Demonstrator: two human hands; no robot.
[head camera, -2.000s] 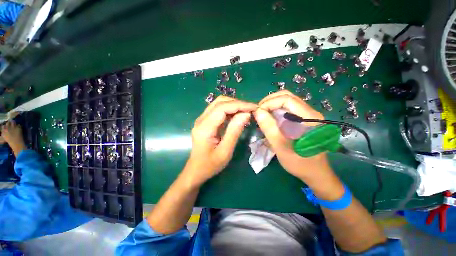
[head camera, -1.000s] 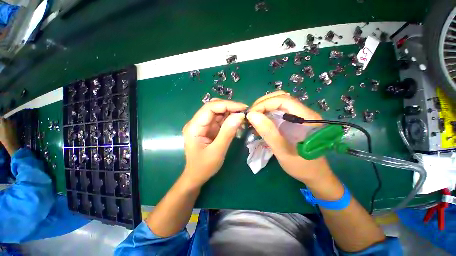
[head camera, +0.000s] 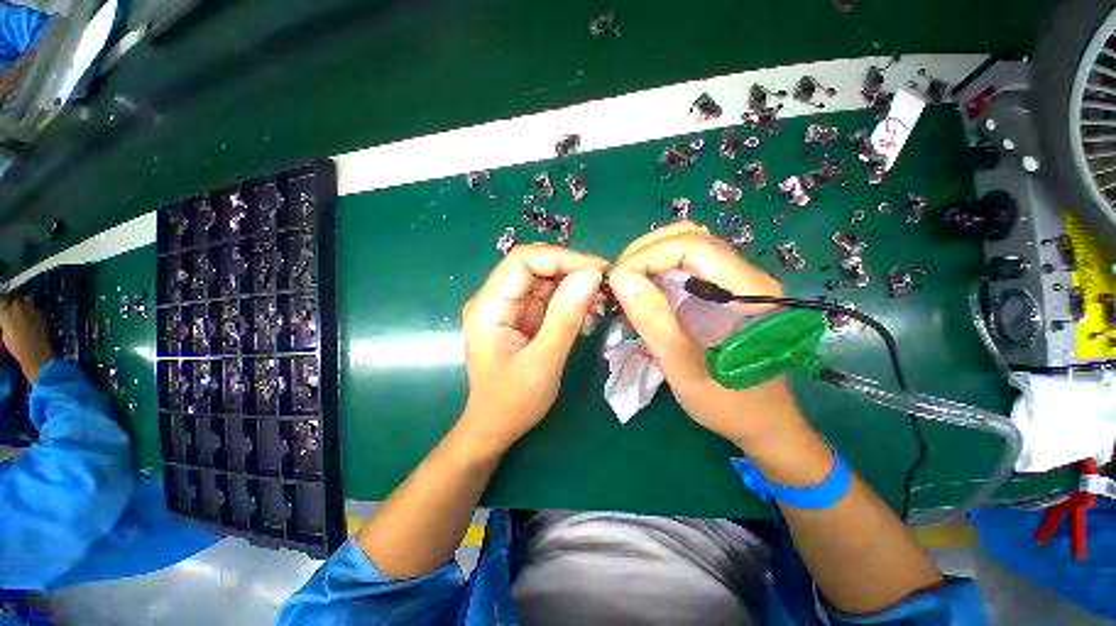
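Note:
My left hand (head camera: 526, 336) and my right hand (head camera: 704, 330) meet at the fingertips. They pinch a tiny dark component (head camera: 605, 284), mostly hidden by the fingers. My right hand also holds the dispensing syringe (head camera: 716, 316), a clear barrel with pinkish contents and a bright green cap (head camera: 769, 347). A clear air hose (head camera: 918, 401) runs right from the cap. A black cable (head camera: 783, 298) with a thicker end lies along the syringe. A crumpled white tissue (head camera: 632, 379) is below the fingers, partly hidden by my right hand.
A black compartment tray (head camera: 333, 355) stands left, with parts in many cells. Loose components (head camera: 793, 190) lie scattered at upper right near a paper label (head camera: 900, 127). A grey controller (head camera: 1016, 245), fan (head camera: 1095, 122), white cloth (head camera: 1065, 422) and red-handled tool (head camera: 1075, 520) are right. Another person's sleeve (head camera: 74, 465) is far left.
Both hands stay joined at the component with small shifts. The green cap has tilted and moved slightly left since one second ago. The other person's hand at far left has moved a little.

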